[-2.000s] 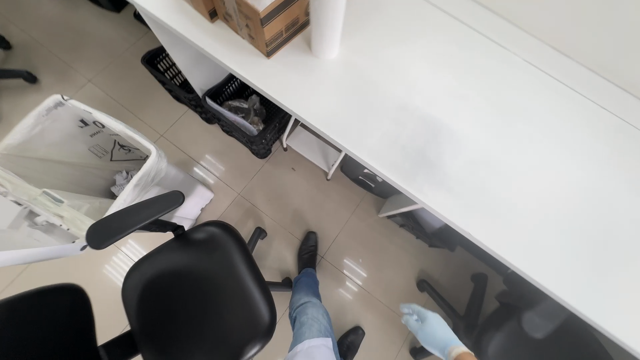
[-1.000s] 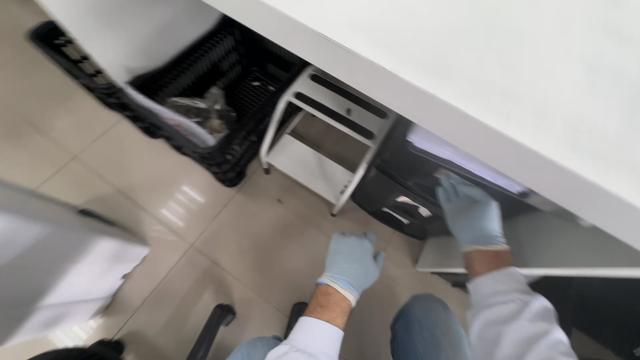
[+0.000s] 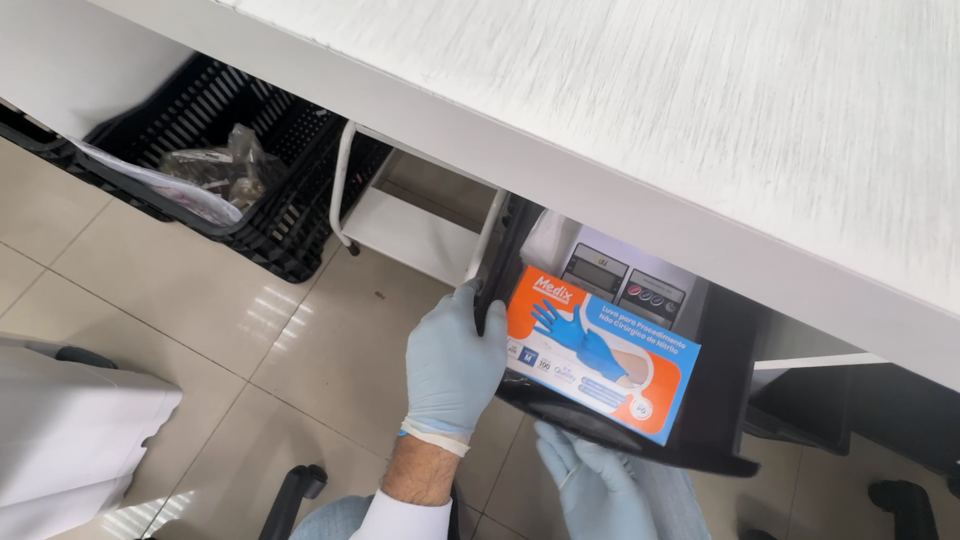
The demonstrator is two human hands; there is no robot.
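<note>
A black drawer (image 3: pixel 720 390) stands pulled out from under the white table. Inside it lies an orange, white and blue Medix box of nitrile gloves (image 3: pixel 600 352), with a white device with displays and buttons (image 3: pixel 622 277) behind it and a white crumpled item (image 3: pixel 550 238) in the back left corner. My left hand (image 3: pixel 456 364), in a light blue glove, grips the drawer's left side wall. Just below the drawer's front is my right hand (image 3: pixel 596 480), also gloved, palm turned up and fingers partly curled; whether it touches the drawer I cannot tell.
The white tabletop (image 3: pixel 675 112) overhangs the drawer. Left of the drawer are a white metal step stool (image 3: pixel 412 232) and a black plastic crate (image 3: pixel 285 232) holding clear bags. A white bin (image 3: pixel 75 427) stands at the lower left, and chair legs (image 3: pixel 292 495) show at the bottom.
The drawer, shut one second ago, is now pulled out, showing the glove box. My left hand has moved to the drawer's side, and my right hand has come down below its front. The view is closer.
</note>
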